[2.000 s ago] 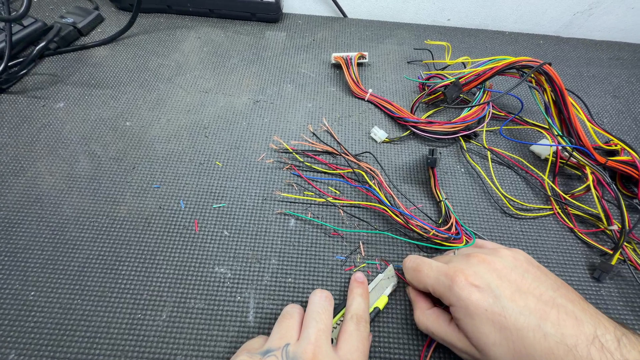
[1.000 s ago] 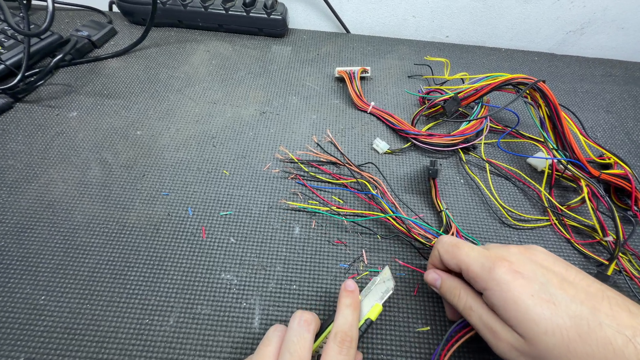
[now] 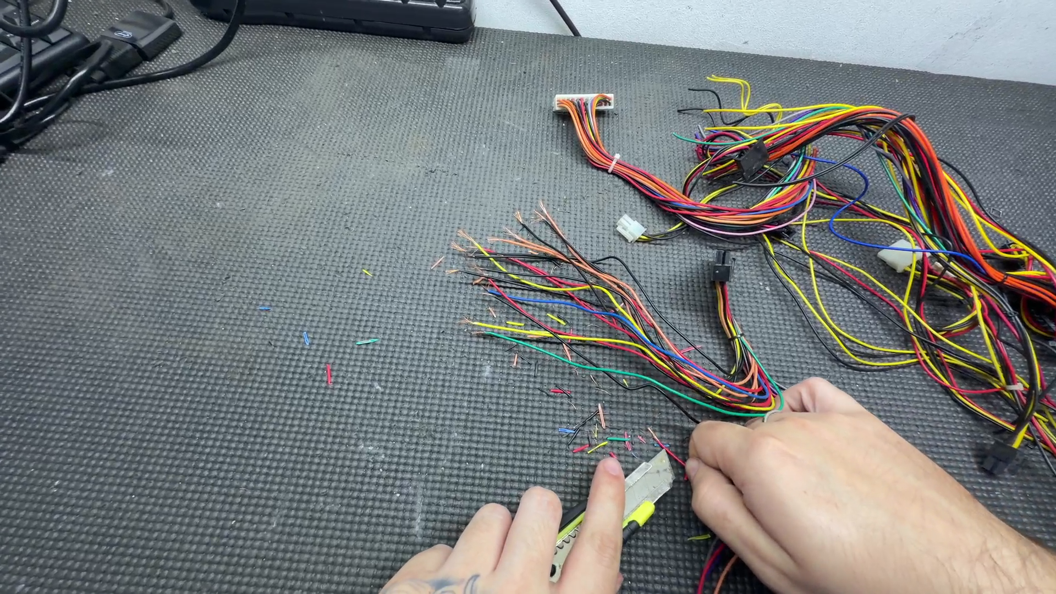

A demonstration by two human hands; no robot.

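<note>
My left hand (image 3: 536,540) grips a yellow-green and black utility knife (image 3: 639,516), its blade (image 3: 652,480) pointing up and right. The index fingertip rests beside the blade. Just right of the blade, my right hand (image 3: 792,470) pinches a red wire (image 3: 672,454) whose tip shows copper-coloured strands. A fanned bundle of coloured wires (image 3: 619,330), many with bared ends, runs left from above my right hand. A black connector (image 3: 723,267) stands above that hand on its own wires. Short cut pieces of insulation (image 3: 606,441) lie near the blade. The palm side of my right hand is hidden.
A large tangled wire harness (image 3: 916,206) with a wide white connector (image 3: 584,102) and a small white connector (image 3: 630,228) spreads over the right of the black textured mat (image 3: 206,429). A black power strip (image 3: 346,15) and black cables (image 3: 132,49) lie at the back left.
Two seconds ago my right hand was closer to the blade tip; it has since moved right, and the red wire's tip now shows beside the blade. The knife has stayed in my left hand.
</note>
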